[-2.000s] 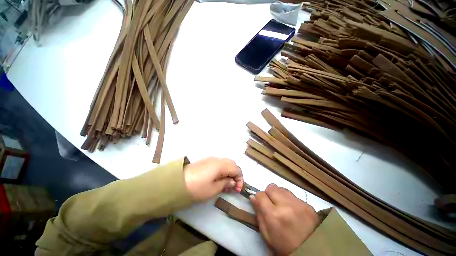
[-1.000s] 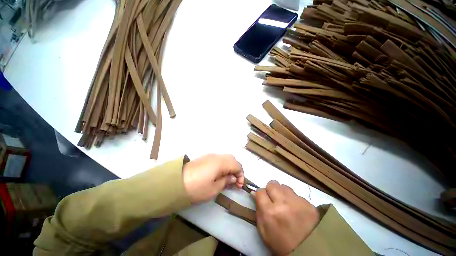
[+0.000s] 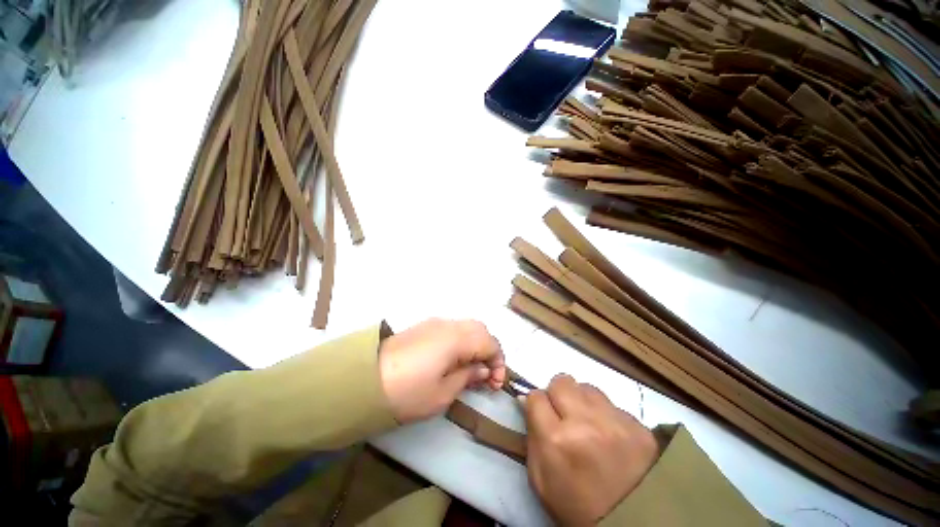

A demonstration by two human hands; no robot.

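Note:
My left hand (image 3: 443, 367) pinches the end of a narrow brown strap, mostly hidden by the fingers. My right hand (image 3: 585, 445) is closed around a small dark, pointed metal tool (image 3: 519, 385), whose tip meets the strap end between the hands. The tool's type is hard to tell. Short brown strap ends (image 3: 489, 430) lie flat on the table edge below, partly under my right hand.
Several long straps (image 3: 660, 345) curve beyond my right hand. A dense strap pile (image 3: 742, 154) fills the right of the white table (image 3: 433, 154). A loose strap bundle (image 3: 247, 154) lies upper left. A black smartphone (image 3: 549, 69) lies between them. Boxes (image 3: 64, 432) stand lower left.
The view has shifted slightly, so the piles and phone sit a little higher than two seconds ago. Both hands keep nearly the same place and hold.

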